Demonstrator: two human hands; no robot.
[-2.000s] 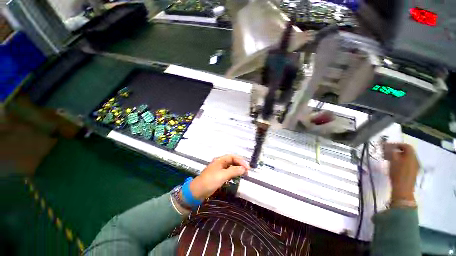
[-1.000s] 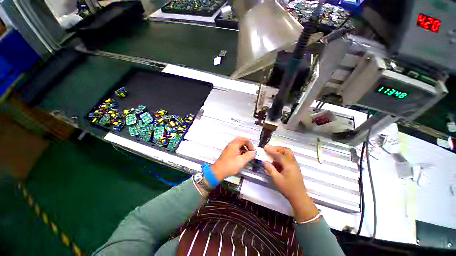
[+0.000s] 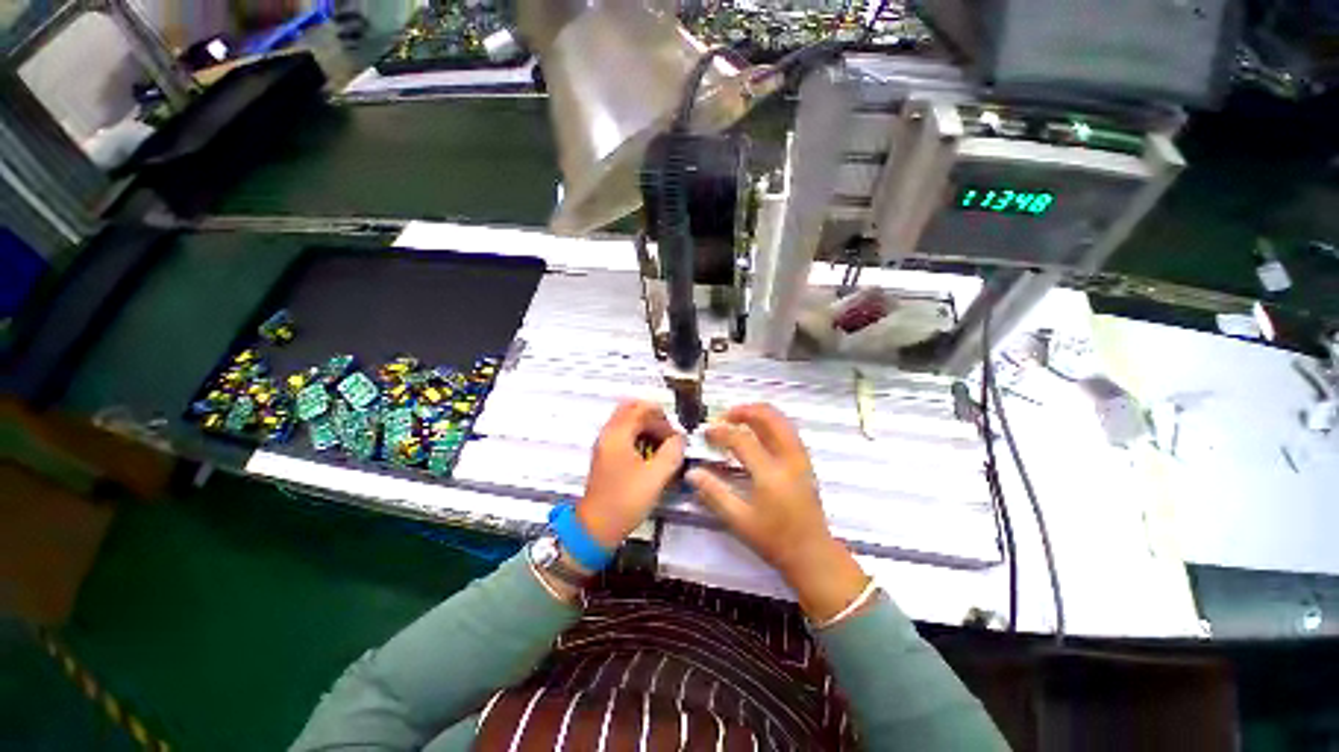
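Observation:
My left hand (image 3: 629, 478), with a blue band and a watch at its wrist, pinches a small dark part with a yellow spot, apparently a circuit board. My right hand (image 3: 767, 492) is beside it, fingertips closed around a tiny white part. The hands almost touch, just below the soldering iron head (image 3: 680, 316). Fingers hide most of both parts, and whether the tip touches them cannot be told. A dark jig (image 3: 687, 470) shows partly between the hands. Green and yellow circuit boards (image 3: 353, 419) lie heaped in the black tray (image 3: 411, 301) at left.
The grooved aluminium plate (image 3: 896, 507) lies under the machine. Black cables (image 3: 1003, 470) run down at its right. A metal hood (image 3: 610, 125) hangs behind the iron. The counter (image 3: 1006, 201) shows green digits. White parts (image 3: 1057, 382) lie at right. A green conveyor (image 3: 441, 154) runs behind.
My right hand has come from the white parts at right to beside my left hand under the iron. Since the middle frame both hands stay together there; the camera view has shifted.

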